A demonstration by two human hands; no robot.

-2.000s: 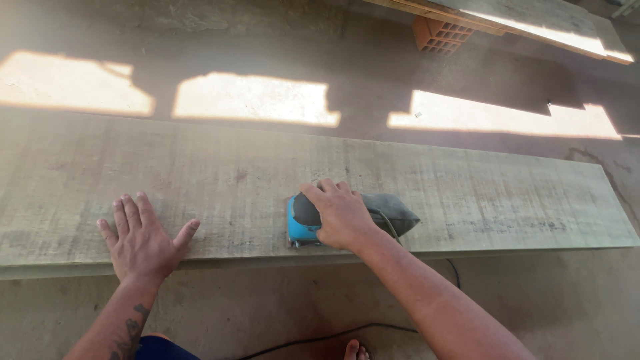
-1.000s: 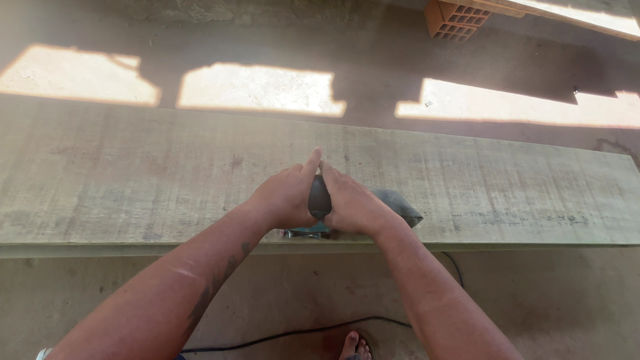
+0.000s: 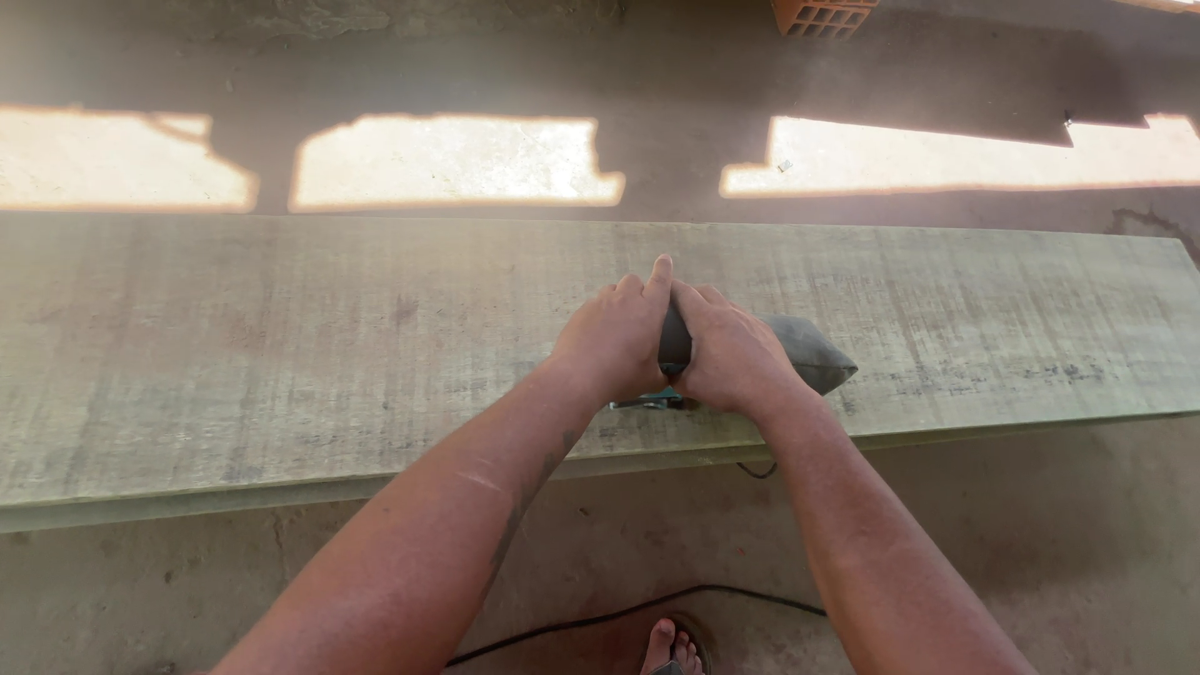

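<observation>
An electric sander (image 3: 674,339) with a blue body and a dark dust bag (image 3: 808,352) rests on a wide wooden plank (image 3: 281,356), close to its near edge. Both hands cover most of the tool, so only its dark top, a strip of its base and the bag show. My left hand (image 3: 619,339) grips the sander's left side, one finger pointing away from me. My right hand (image 3: 736,352) is closed round its right side, just in front of the bag. The two hands touch at the fingertips.
A black cord (image 3: 600,617) runs over the concrete floor below the plank, beside my sandalled foot (image 3: 671,649). A hollow orange brick (image 3: 825,14) stands beyond the plank. Sunlit patches (image 3: 459,159) lie on the floor along the far side.
My left hand, flat on the plank two seconds ago, has moved right and taken hold of the sander. My right hand has stayed on the tool.
</observation>
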